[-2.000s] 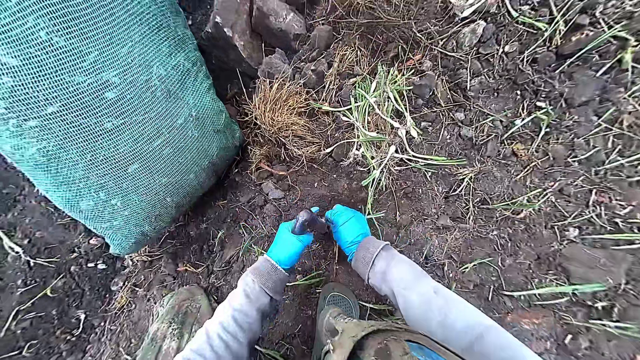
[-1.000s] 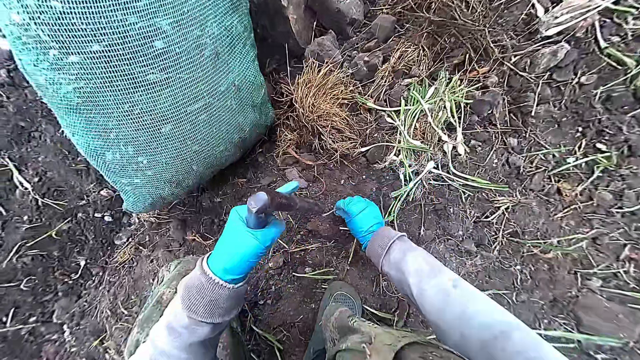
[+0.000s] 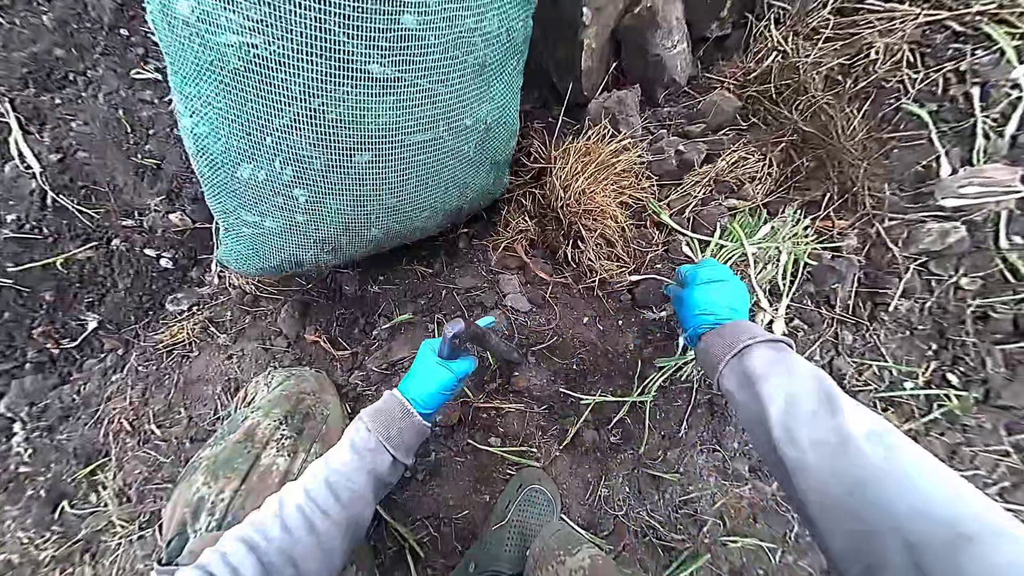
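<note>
In a blue glove, my left hand [image 3: 438, 374] is closed around the handle of a small hand tool [image 3: 488, 340] with a dark, dirty blade pointing right over the soil. My right hand [image 3: 709, 301], also gloved in blue, is closed at the near left edge of a pile of green-and-white plant stalks [image 3: 772, 244]. A pale stalk end [image 3: 652, 278] sticks out to the left of its fingers, and more green stalks [image 3: 660, 382] lie just below the hand. The exact hold inside the right fist is partly hidden.
A full green mesh sack [image 3: 352, 128] stands at the upper left. Beside it are a dry grass clump [image 3: 596, 196] and large rocks [image 3: 656, 48]. My shoe [image 3: 516, 520] and camouflage-clad knee [image 3: 256, 448] are at the bottom, on dark soil with scattered stalks.
My right hand has moved away from my left, over to the stalk pile. My left hand still holds the tool. The view has shifted.
</note>
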